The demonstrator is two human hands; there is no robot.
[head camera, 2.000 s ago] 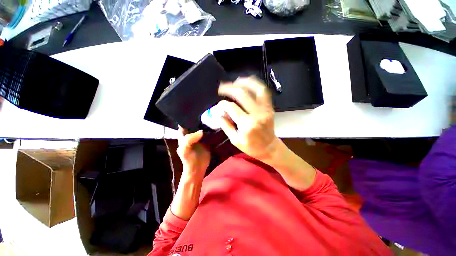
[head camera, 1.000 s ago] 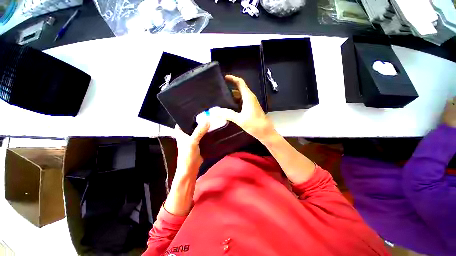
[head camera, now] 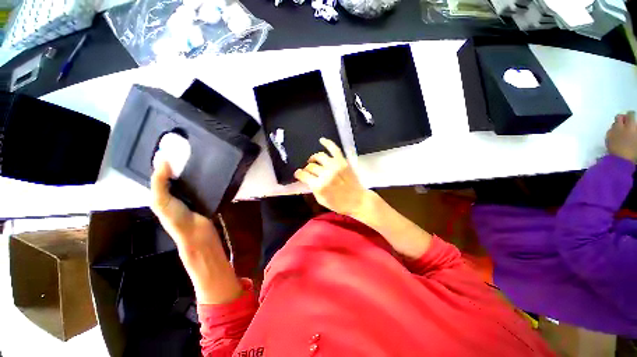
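My left hand holds a black insert from below, tilted, with its thumb on a white rounded case in the cut-out. Part of another black box base shows behind the insert. My right hand is empty, its fingers apart, at the near right corner of an open black base. A short white cable lies in that base. A second open base stands to its right with a white cable in it.
A black box with a white case stands at right, and a stack of inserts at left. Behind are a clear bag of white cases and a pen. Cartons stand below the bench edge. A person in purple is at right.
My left hand has moved left with the insert and case. My right hand has let go and moved over beside the middle base, which now stands apart from the right one.
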